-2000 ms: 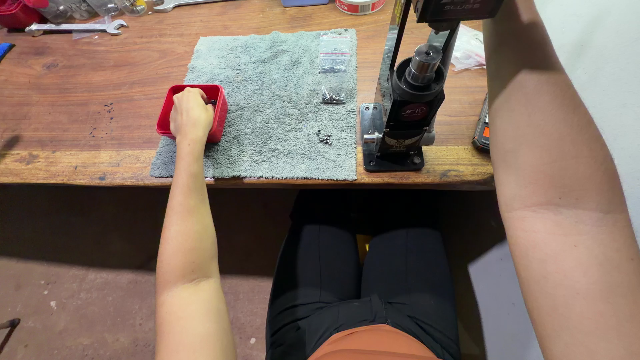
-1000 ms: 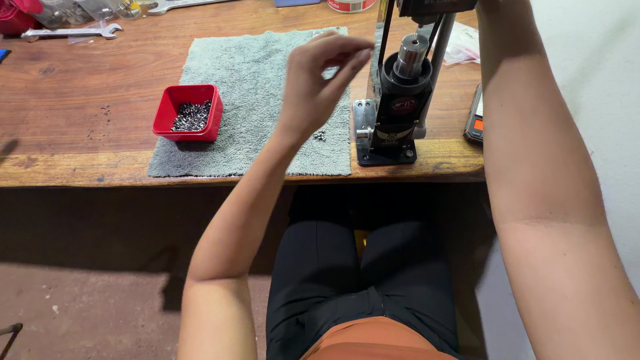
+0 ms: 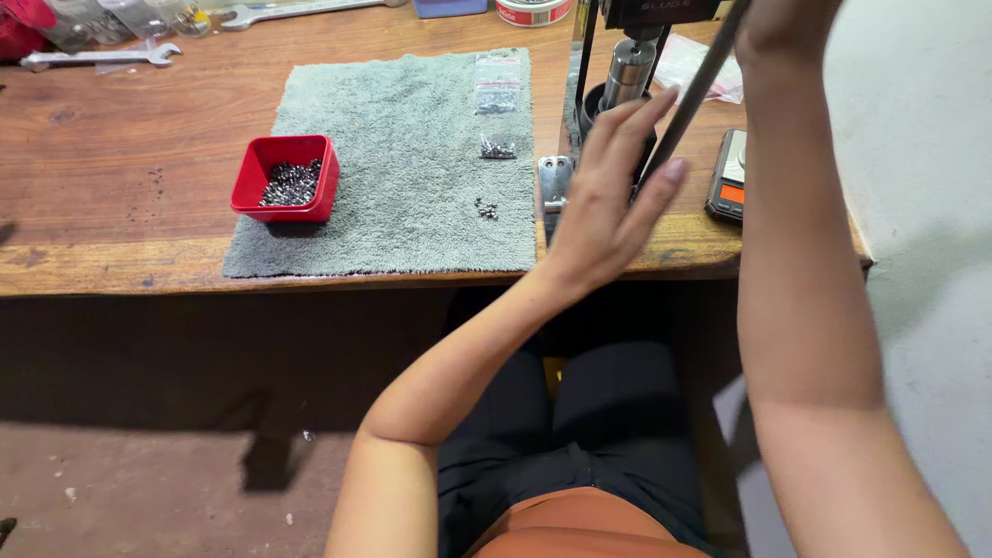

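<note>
My left hand (image 3: 608, 190) is beside the black bench press (image 3: 659, 12), fingers apart and partly covering its lower body; nothing shows between them. A steel cylinder (image 3: 628, 74) stands upright in the press. At the top right, my right hand (image 3: 783, 31) is at the upper end of the press's long dark lever (image 3: 690, 93), its fingers cut off by the frame edge. A red plastic box (image 3: 329, 182) of small dark metal pieces stands on the grey towel (image 3: 387, 139). A few such pieces (image 3: 487, 208) lie loose on the towel's right side.
Small plastic bags (image 3: 497, 85) lie at the towel's upper right. A digital pocket scale (image 3: 728, 178) and another plastic bag (image 3: 701, 68) are right of the press. Open-ended wrenches (image 3: 108, 56) and clear jars (image 3: 139, 15) are at the back left, a round tin (image 3: 533, 11) at the back.
My left hand has left the red box, where it was two seconds ago, and moved right across the towel to the press. The lever has come down into view beside it.
</note>
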